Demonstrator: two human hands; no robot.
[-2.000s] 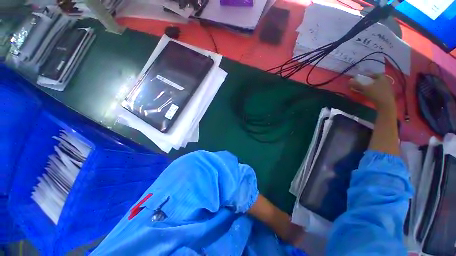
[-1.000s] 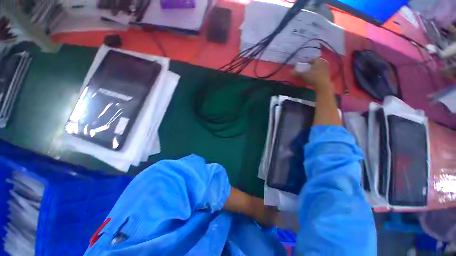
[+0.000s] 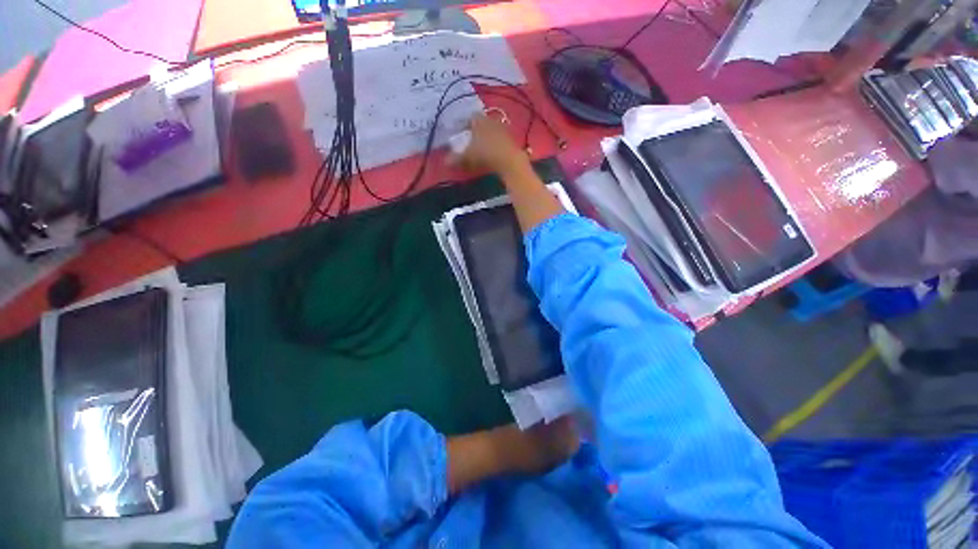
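My right hand (image 3: 491,150) reaches over the red surface, its fingers closed on a small white block (image 3: 461,141) at the papers' lower edge. A dark tablet (image 3: 504,295) lies on white sheets on the green mat, its right side hidden by my right sleeve. My left hand (image 3: 552,442) is blurred near the stack's front edge, partly behind my right sleeve; its fingers cannot be made out. Black cables (image 3: 343,139) hang down and coil on the mat, left of this stack.
A glossy tablet (image 3: 113,402) lies on white sheets at left. Another tablet stack (image 3: 729,204) is at right. Handwritten papers (image 3: 402,91) and a dark rounded device (image 3: 601,86) lie behind. Blue crates (image 3: 858,483) stand on the floor at lower right, near a seated person's legs.
The view has turned right, bringing the right-hand stack and floor further in. My right hand stays by the papers with the white block; my left hand stays near the stack's front edge.
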